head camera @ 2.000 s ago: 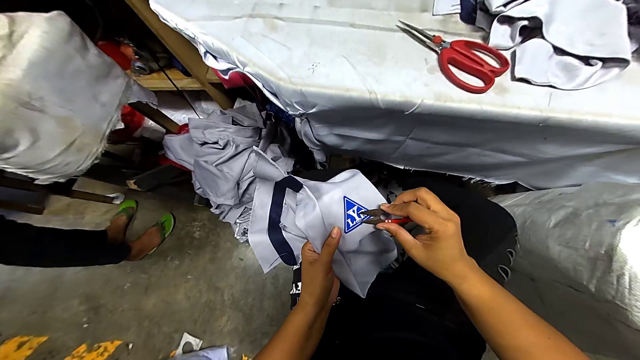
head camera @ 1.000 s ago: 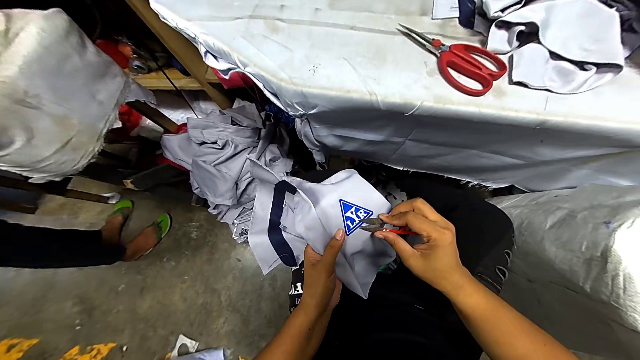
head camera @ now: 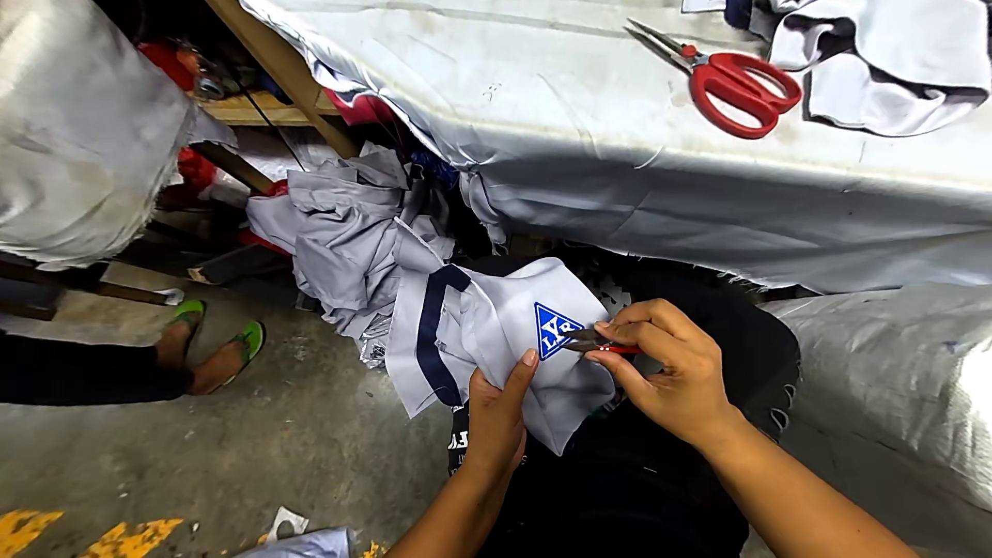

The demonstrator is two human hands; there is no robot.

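Note:
My left hand [head camera: 500, 411] grips the lower edge of a light grey garment piece [head camera: 511, 302], thumb on top, above my lap. The cloth bears a dark navy band [head camera: 432, 333] and a blue triangular patch [head camera: 555, 329] with white lettering. Between the thumb and fingers of my right hand [head camera: 670, 364] is a small pair of thread snips [head camera: 593, 341] with dark blades and red on the handle. The blade tips lie at the right corner of the patch. Whether they touch thread cannot be told.
Red-handled scissors [head camera: 736, 89] and white-and-dark cloth pieces [head camera: 891, 62] lie on the cloth-covered table [head camera: 542, 93] ahead. A heap of grey garments [head camera: 349, 232] is at the left of my lap. Another person's feet in green flip-flops [head camera: 248, 345] stand at the left.
My right hand and the snips have shifted slightly about the patch's right side. The cloth around the patch has tilted a little. My left hand keeps its hold.

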